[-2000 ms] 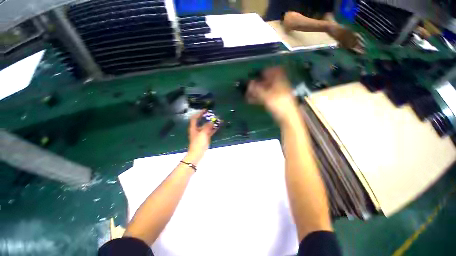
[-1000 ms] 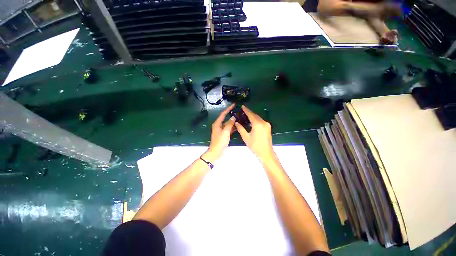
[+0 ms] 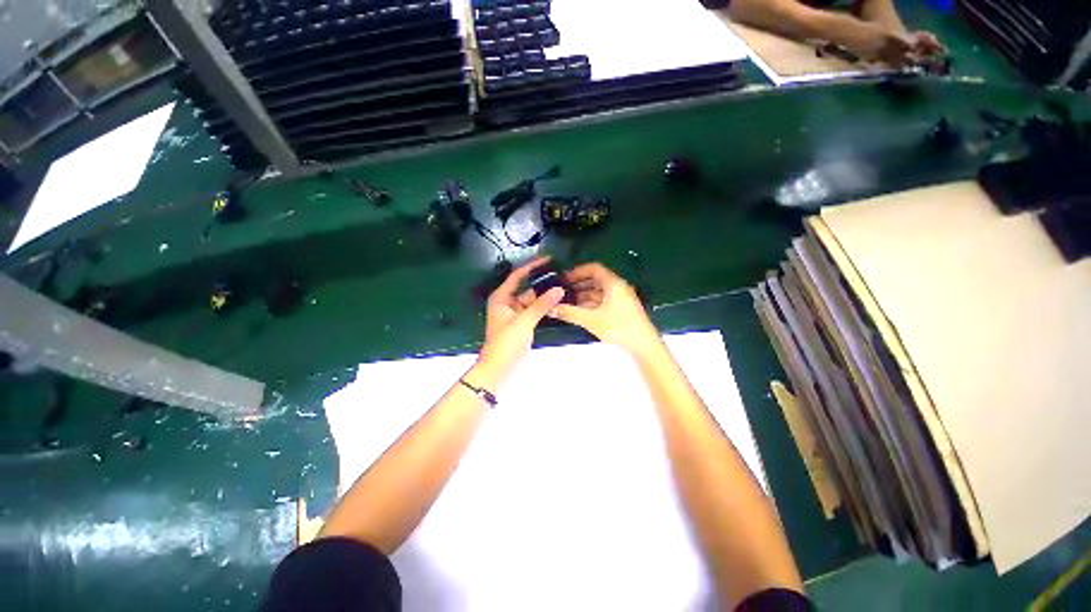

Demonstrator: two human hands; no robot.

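Note:
My left hand and my right hand meet above the far edge of the white work sheet. Between their fingers they hold a small black unit, partly hidden by the fingers. Whether it is a closed unit or a housing half cannot be told. Just beyond the hands, a circuit board assembly and a black corded part lie on the green bench.
At right stands a stack of cardboard sheets with black blocks on it. Loaded black trays stand across the bench. A grey metal support crosses at left. Another person's hands work at the far right.
Two seconds ago my right hand was apart, blurred, reaching over the bench, while my left held a board. Now both hands hold the black unit together; it looks turned since one second ago.

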